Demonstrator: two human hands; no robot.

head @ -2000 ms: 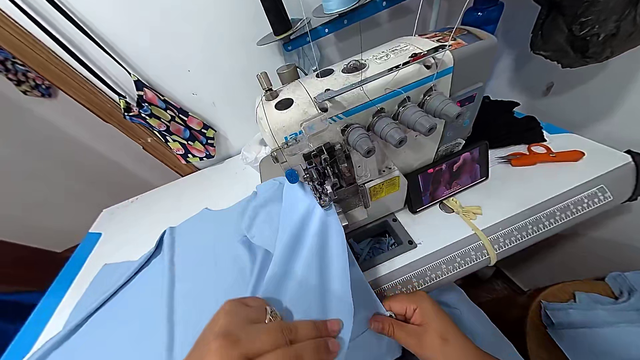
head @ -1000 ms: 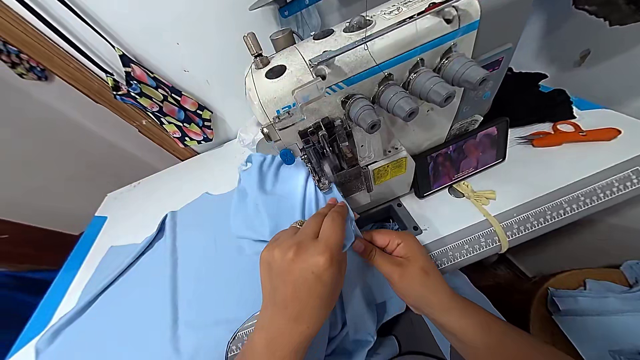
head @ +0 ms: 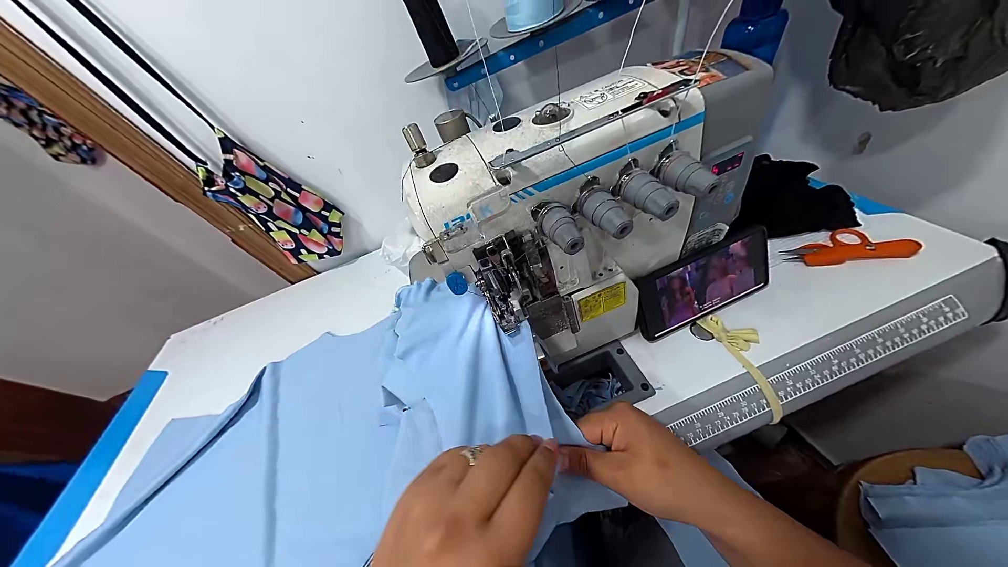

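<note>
A white overlock sewing machine [head: 567,181] stands on the table, with light blue fabric [head: 339,441] running under its needle and presser foot area [head: 508,315]. My left hand [head: 480,496], a ring on one finger, lies on the fabric in front of the machine and pinches its edge between thumb and fingers. Close at its right, my right hand [head: 630,457] grips the same edge, thumb on top. The fabric is bunched beside the foot and spreads flat over the left of the table. Its seam edge runs from the foot down to both hands.
A phone [head: 705,282] leans against the machine. Orange thread snips [head: 862,249] and black cloth [head: 795,197] lie behind it at the right. A yellow band [head: 756,366] crosses the ruler tape [head: 819,374]. More blue fabric [head: 929,512] sits on a round stool [head: 890,472].
Both hands were close to the presser foot one second ago; now they hold the fabric edge lower, nearer the table's front. The fabric between foot and hands is stretched out longer.
</note>
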